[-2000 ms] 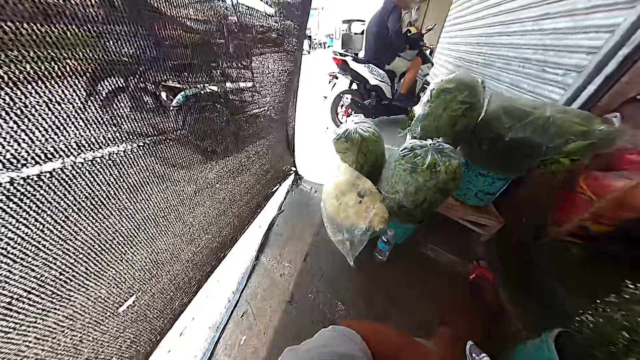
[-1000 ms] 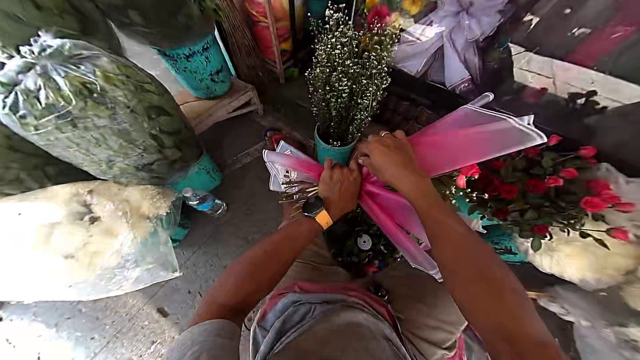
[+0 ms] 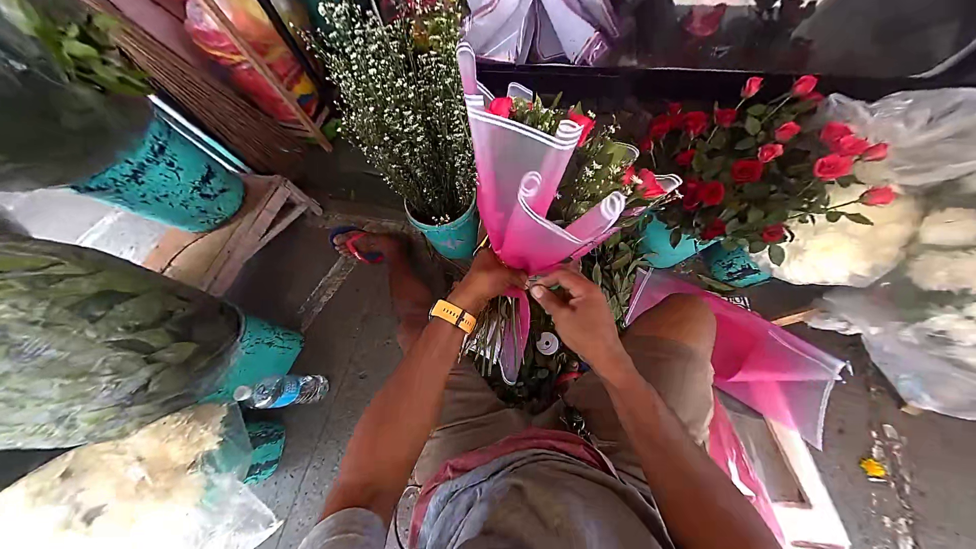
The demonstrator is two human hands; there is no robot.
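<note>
A bouquet of red roses with small white filler flowers stands upright between my knees in pink-and-white wrapping (image 3: pixel 526 168). My left hand (image 3: pixel 492 276), with an orange-banded watch on the wrist, is closed around the gathered neck of the wrap. Against the same neck, on its right side, my right hand (image 3: pixel 570 305) pinches with thumb and forefinger; what lies between them is too small to tell. Cut stems (image 3: pixel 488 335) and a strip of pink wrap hang below the hands. Another pink wrapping sheet (image 3: pixel 755 351) lies by my right knee.
A teal bucket (image 3: pixel 450 232) of white filler flowers stands just ahead. Red roses (image 3: pixel 747 171) in a bucket are at the right, near bagged pale flowers (image 3: pixel 846 236). At the left are a wooden crate (image 3: pixel 259 229), a plastic bottle (image 3: pixel 284 391) and bagged foliage (image 3: pixel 99 335).
The wrap lay slanted across my hands a second ago; now it stands upright around the roses. My left hand now grips its neck. A pink sheet now shows by my right knee.
</note>
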